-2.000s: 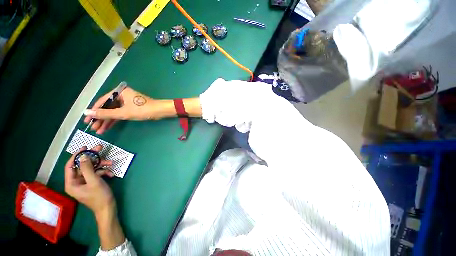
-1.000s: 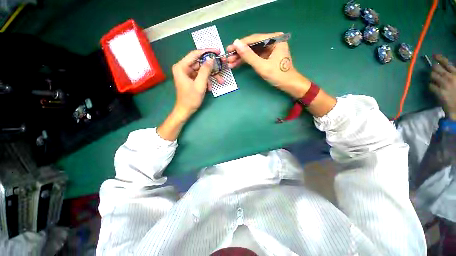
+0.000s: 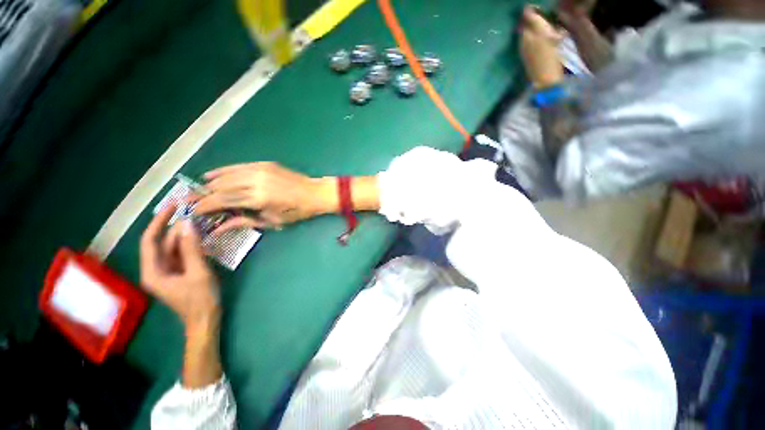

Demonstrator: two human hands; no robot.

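The label sheet [image 3: 232, 244] lies on the green mat, partly covered by both hands. My left hand [image 3: 181, 270] is at its left side with fingers raised and bent; blur hides whether it holds anything. My right hand [image 3: 262, 195], with a red wristband, reaches over the sheet from the right, its fingertips close to my left fingertips. Something dark shows under the right fingers, too blurred to name. A thin pale-greenish piece [image 3: 191, 182] shows by the right fingertips; I cannot tell if it is the tweezers. Several round circuit board assemblies [image 3: 378, 74] lie grouped farther up the mat.
A red parts tray [image 3: 130, 307] with white contents is at the lower left. A pale metal edge strip [image 3: 172, 157] curves behind the sheet to a yellow post [image 3: 267, 29]. An orange cable [image 3: 425, 82] crosses the mat by the boards. Another person's arm [image 3: 545, 63] is at the upper right.
The view has turned back. My right hand no longer holds the tweezers in the clear pen-like grip and lies over the sheet. The round board is no longer plainly visible in my left hand.
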